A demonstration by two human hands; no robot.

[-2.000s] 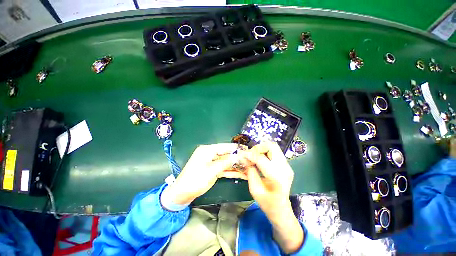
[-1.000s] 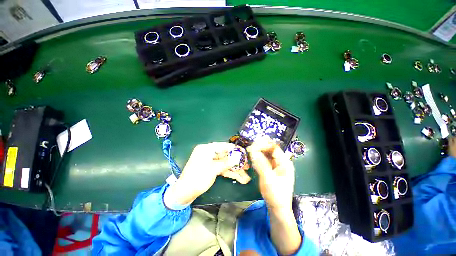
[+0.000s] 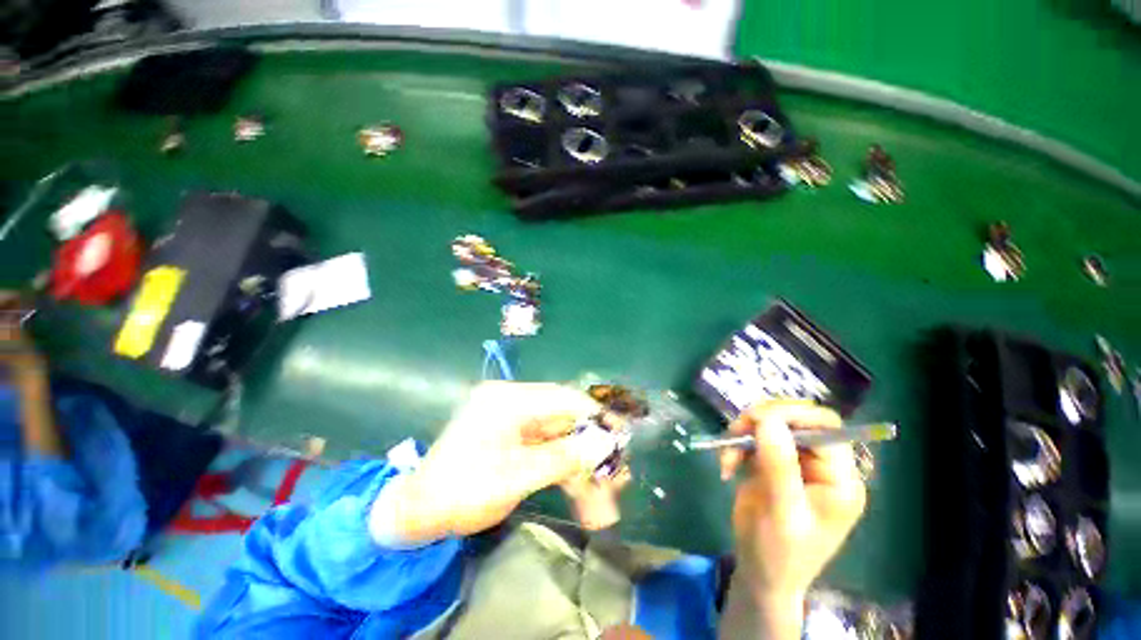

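My left hand (image 3: 501, 450) holds an opened watch half-assembly (image 3: 609, 438) between thumb and fingers; a coppery-brown disc stands out at its top. My right hand (image 3: 801, 494) holds grey metallic tweezers (image 3: 820, 436), their tip pointing left toward the watch, a short way from it. The square black parts box (image 3: 832, 360), full of white bits, lies just beyond my right hand. A few loose white bits (image 3: 679, 438) are on the green belt between the hands. The picture is blurred, so fine detail of the watch cannot be told.
A black foam tray (image 3: 957, 488) with round watch cases stands at right, stacked trays (image 3: 651, 188) at the far side. Watch units (image 3: 519, 316) lie beyond my left hand. At left are a black unit (image 3: 213, 269), white slip (image 3: 325, 286), red bin (image 3: 98, 256) and another person's arm (image 3: 75, 475).
The view has swung left, bringing the red bin and another person in. My right hand has moved away from the watch, and the tweezers now show clearly. My left hand still holds the watch.
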